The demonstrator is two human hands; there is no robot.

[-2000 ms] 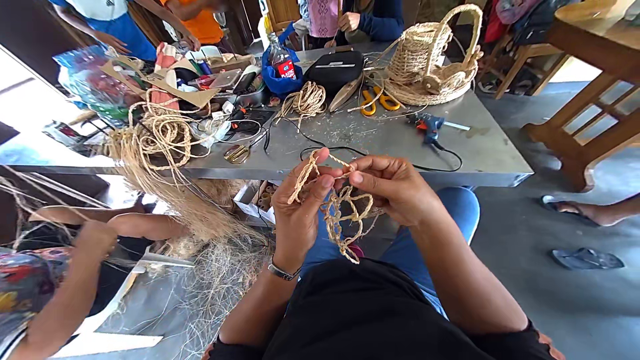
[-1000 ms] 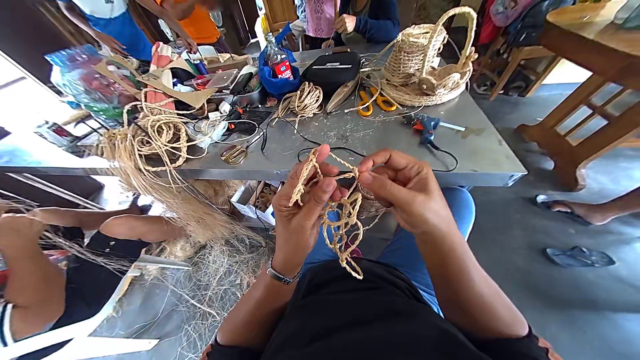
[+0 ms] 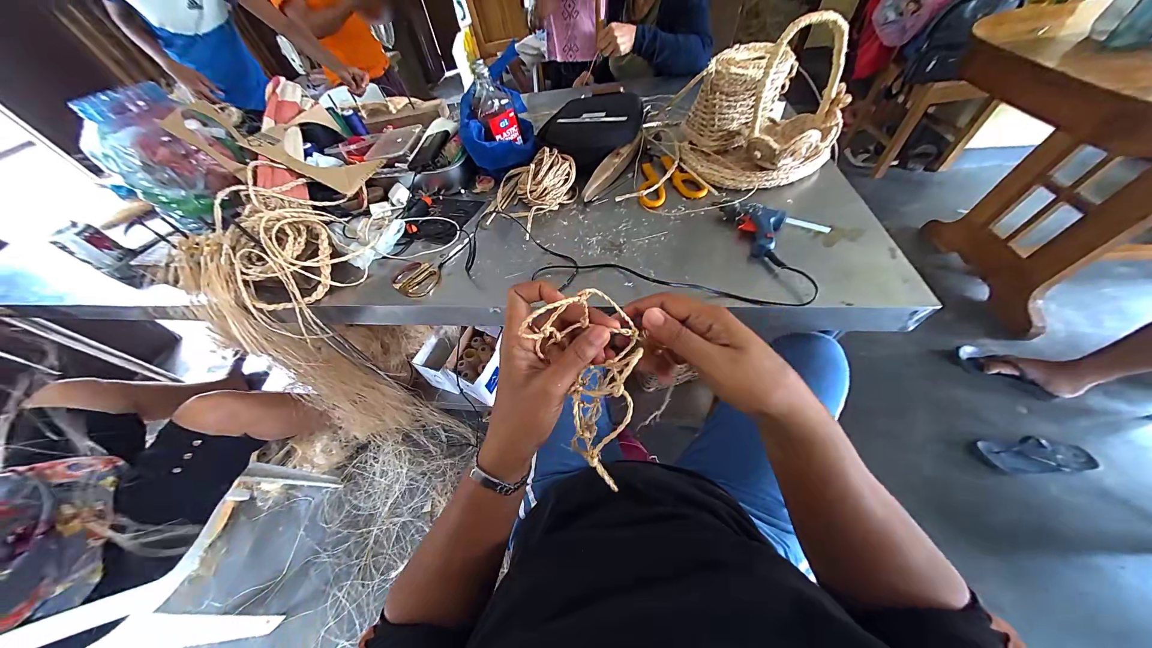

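Note:
Over my lap, just in front of the table edge, a looped netting of twisted natural-fibre cord (image 3: 598, 409) hangs from both hands. My left hand (image 3: 544, 369) pinches its upper loops between thumb and fingers. My right hand (image 3: 711, 346) grips the cord at the netting's right side, close to the left fingertips. The tips of the right fingers are partly hidden. Beyond my hands lie a coil of thin cord (image 3: 540, 183), yellow-handled scissors (image 3: 668, 183) and a blue glue gun (image 3: 763, 227) with a glue stick in it.
A woven handled basket (image 3: 738, 112) stands at the metal table's (image 3: 621, 243) far right. Further left are a black case (image 3: 592, 123), a bottle in a blue bag (image 3: 498, 117), gold-coloured scissors (image 3: 417, 279) and bundled fibres (image 3: 270, 315). A person sits at lower left; others are across the table.
The netting has shifted in my fingers, with a wider loop now spread between both hands. The seated person's hand at left has gone out of view.

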